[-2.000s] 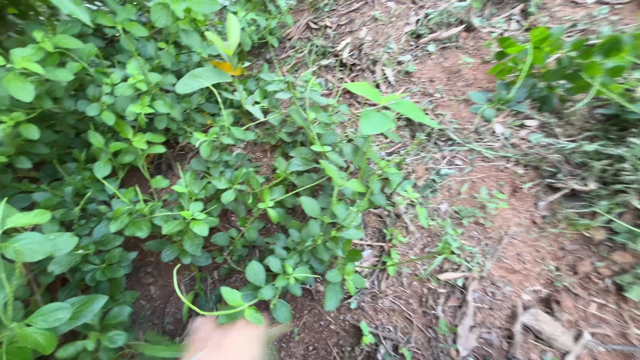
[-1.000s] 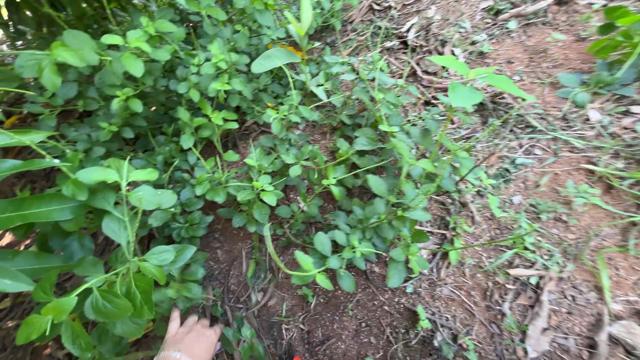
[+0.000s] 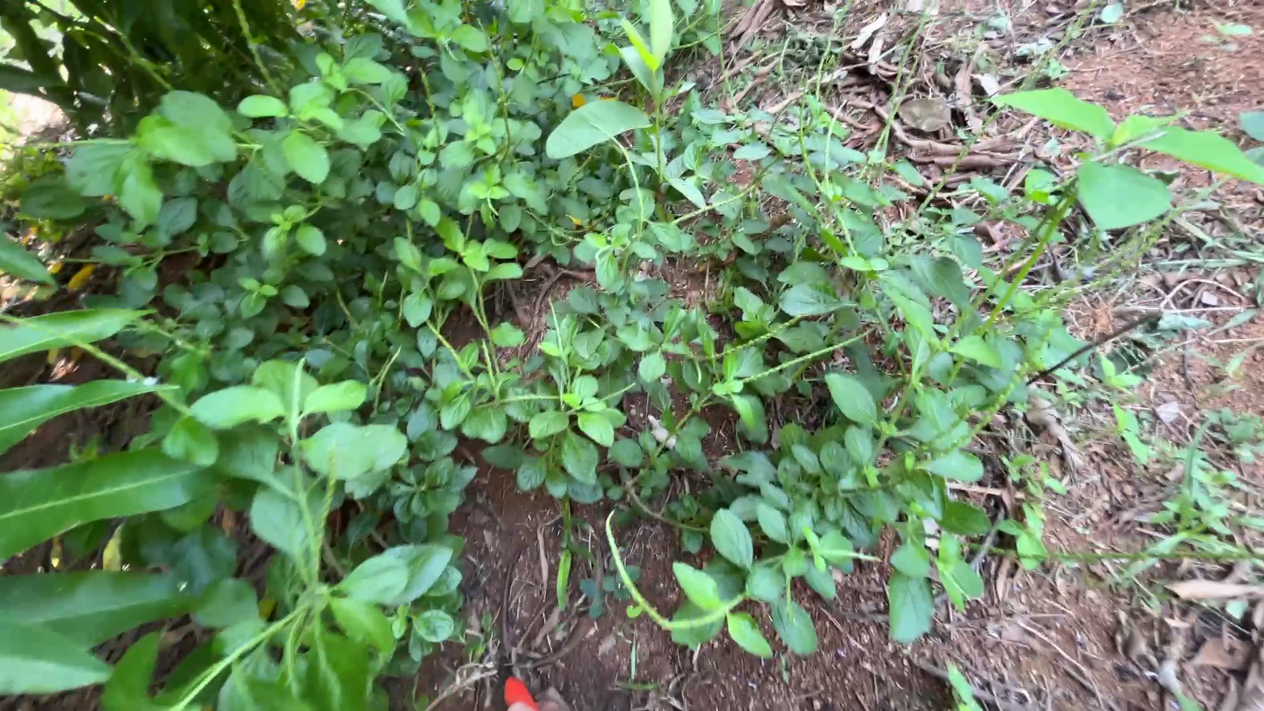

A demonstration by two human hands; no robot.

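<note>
At the bottom edge, a small red tip [image 3: 518, 693] of some object shows over the soil. Just right of it lies a sliver of skin [image 3: 550, 700], probably my right hand; its grip is cut off by the frame. My left hand is out of view. Above the red tip spreads a low patch of leafy green plants [image 3: 583, 425] with thin, spiky green stems. One curved green flower spike [image 3: 632, 583] arches over the bare reddish soil. A taller light-green leafy shoot [image 3: 316, 553] stands at the lower left.
Long glossy leaves [image 3: 89, 499] reach in from the left edge. Dry twigs and leaf litter [image 3: 928, 138] lie at the upper right. Reddish soil [image 3: 1155, 59] with small weeds runs along the right side. A broad-leaved sprig [image 3: 1121, 193] leans in there.
The hand seen at the bottom left one second ago has left the view. The plants appear farther right than two seconds ago as the view moved.
</note>
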